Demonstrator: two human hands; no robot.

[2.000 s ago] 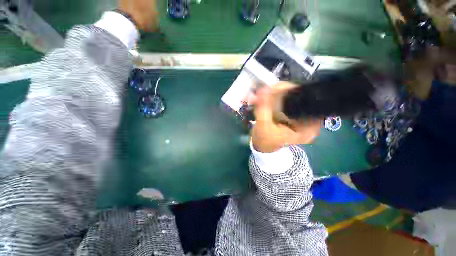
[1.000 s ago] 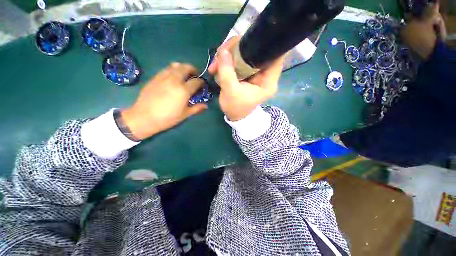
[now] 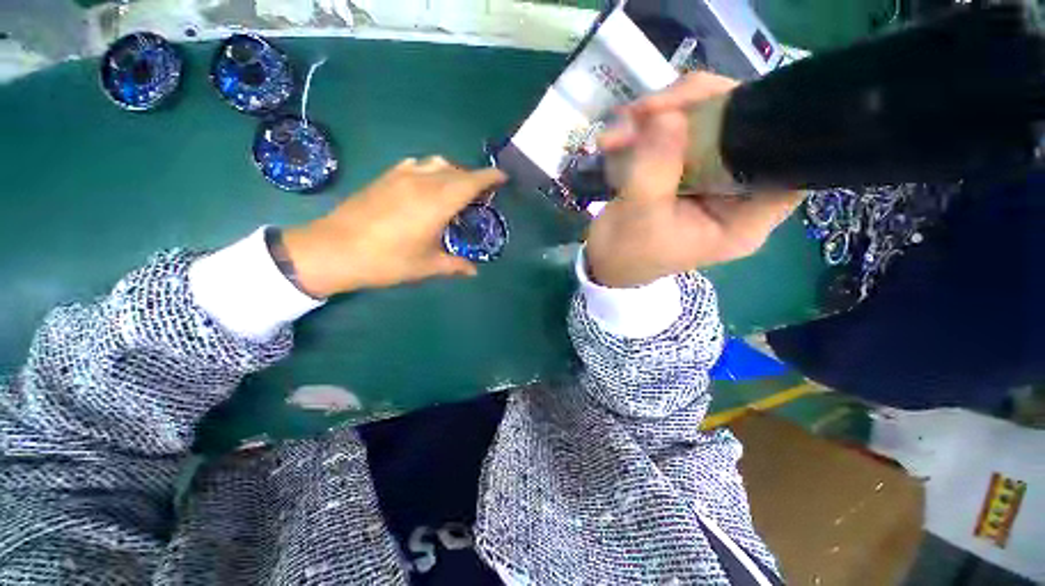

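My left hand [image 3: 384, 229] holds a small round unit [image 3: 477, 232] with a blue face and dark rim on the green bench, thumb and fingers at its left edge. My right hand [image 3: 676, 189] is closed around the beige nose of the thick black electric screwdriver [image 3: 871, 109], which is tilted and reaches to the right edge. The screwdriver's tip is blurred near the white-grey screw feeder [image 3: 573, 97]; whether it touches cannot be told. Three more round units [image 3: 295, 152] lie at the upper left, the nearest with a white wire.
A pale worn strip [image 3: 344, 23] crosses the back of the bench. A heap of wired ring parts [image 3: 842, 229] lies at right, partly hidden by the screwdriver and a coworker's dark blue sleeve [image 3: 917, 309]. A brown carton [image 3: 814, 486] stands at the lower right.
My left hand has come from the upper left to the round unit and stays there. The screwdriver has swung from upright over the bench to a flatter tilt, its nose moved right towards the feeder.
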